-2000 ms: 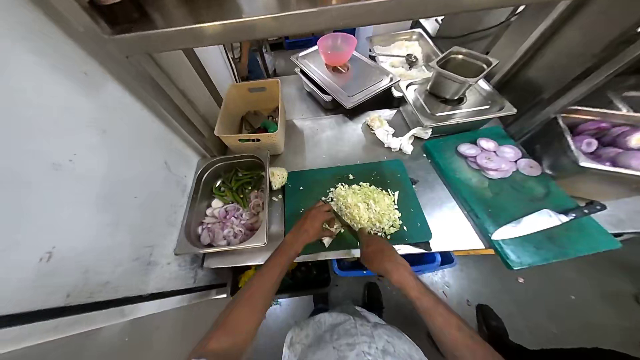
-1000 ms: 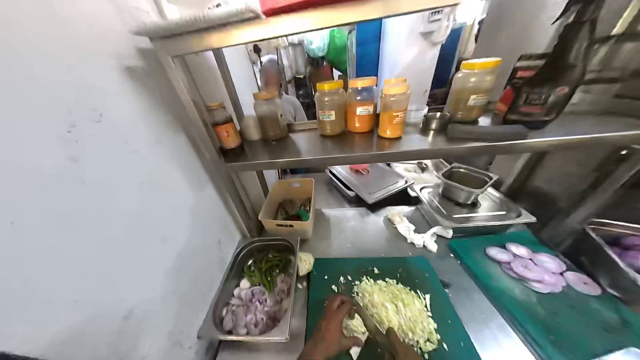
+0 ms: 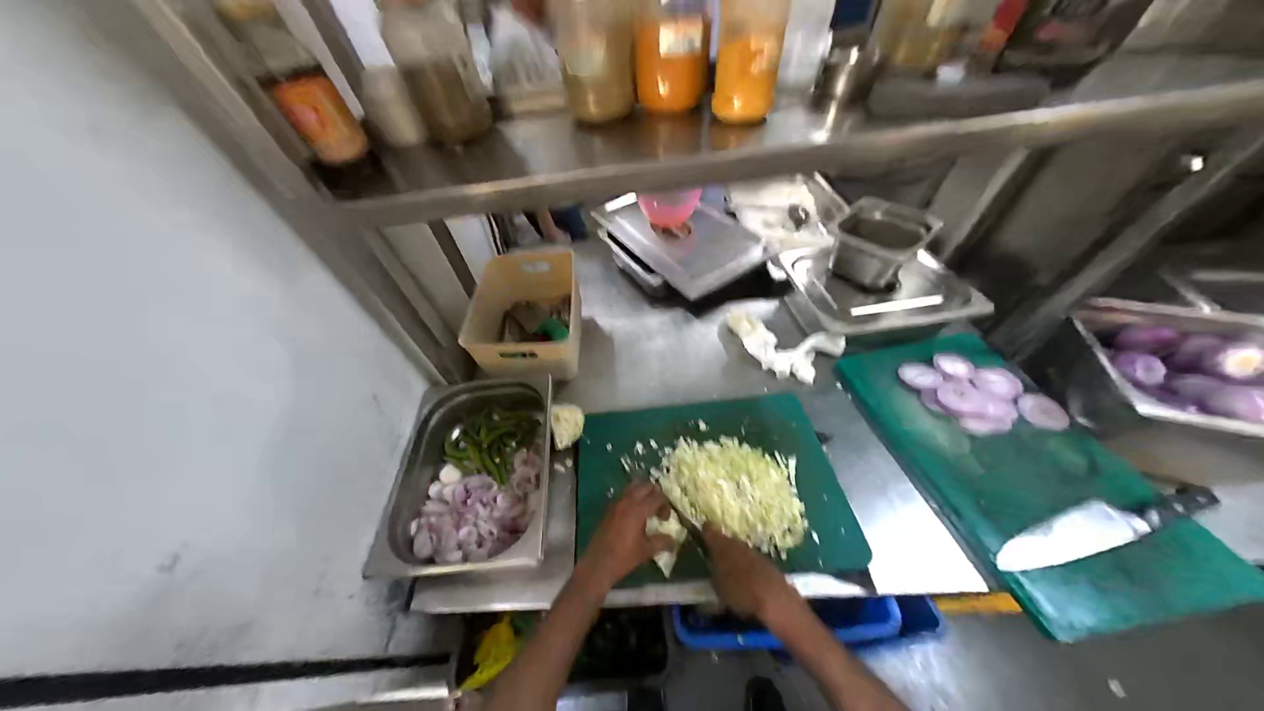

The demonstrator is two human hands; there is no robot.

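Observation:
A green cutting board [image 3: 825, 494] lies in front of me with a heap of chopped cabbage [image 3: 736, 494] on it. My left hand [image 3: 629, 533] holds a piece of cabbage [image 3: 667, 545] against the board, left of the heap. My right hand [image 3: 741, 573] grips a knife [image 3: 688, 523], whose blade stands between the held piece and the heap; its handle is hidden by the fingers. Another cabbage chunk [image 3: 567, 426] sits by the board's upper left corner. To the left, a steel pan [image 3: 388, 538] contains green chillies [image 3: 491, 441] and sliced onions [image 3: 474, 518].
On the right, a second green board [image 3: 1086, 602] carries onion slices [image 3: 963, 393] and a large knife [image 3: 1076, 535]. A pan of onions [image 3: 1195, 373] stands beyond. Behind are a plastic bin [image 3: 523, 360], a crumpled white cloth [image 3: 785, 348] and lidded steel pans [image 3: 889, 308]. A shelf [image 3: 612, 183] with jars crosses above.
The view has tilted up, then back down. Both hands remain at the left side of the chopped heap, with the cabbage piece under the left hand.

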